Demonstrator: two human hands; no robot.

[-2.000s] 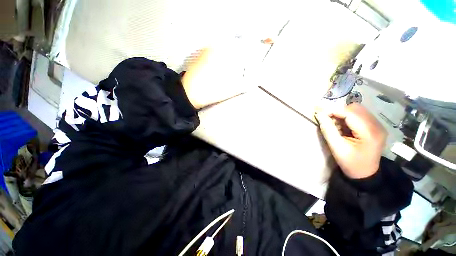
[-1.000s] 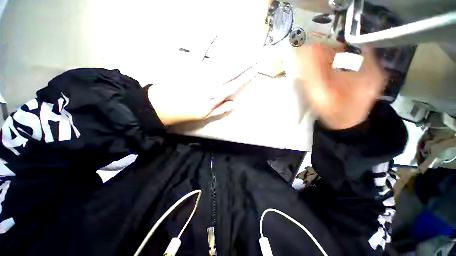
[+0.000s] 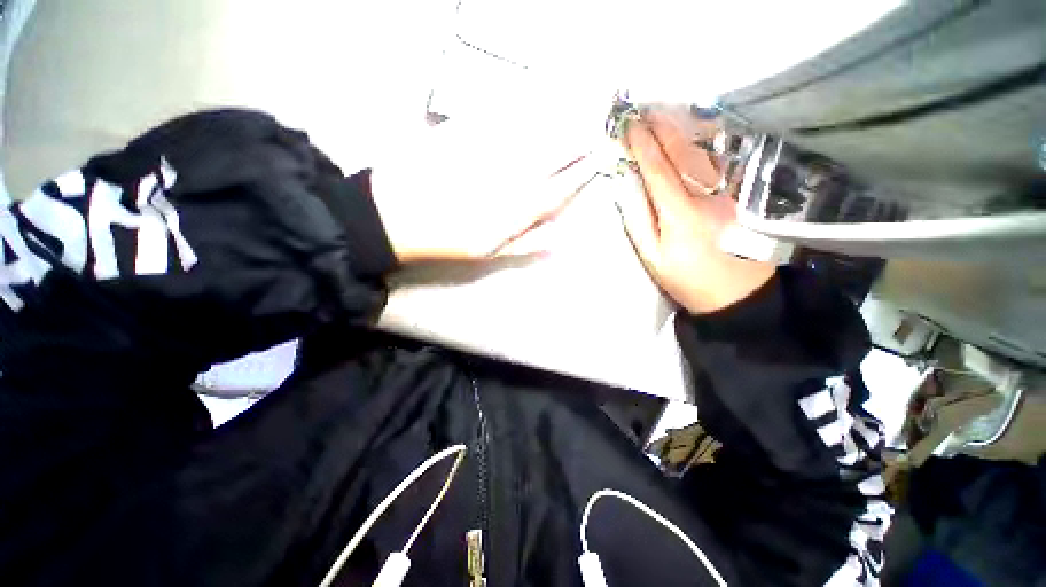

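Note:
A pale garment panel (image 3: 539, 310) lies over the front of the machine table, almost white under the lamp. My left hand (image 3: 459, 218) lies flat on the cloth left of the needle area, its fingers washed out by the glare. My right hand (image 3: 688, 235) is at the presser foot (image 3: 621, 115), its fingers stretched toward it over the cloth; whether the fingertips pinch anything cannot be told. The sewing machine arm (image 3: 872, 103) reaches in from the right above my right hand.
A dark object with metal parts (image 3: 803, 189) sits right of my right hand. A white curved rod or cable (image 3: 918, 232) crosses there. Brown cloth pieces (image 3: 946, 407) lie at the lower right. White cords (image 3: 396, 505) hang on my jacket.
My right hand has moved left and in toward the presser foot from the machine's right side. The machine arm now covers more of the upper right. My left hand stays on the cloth.

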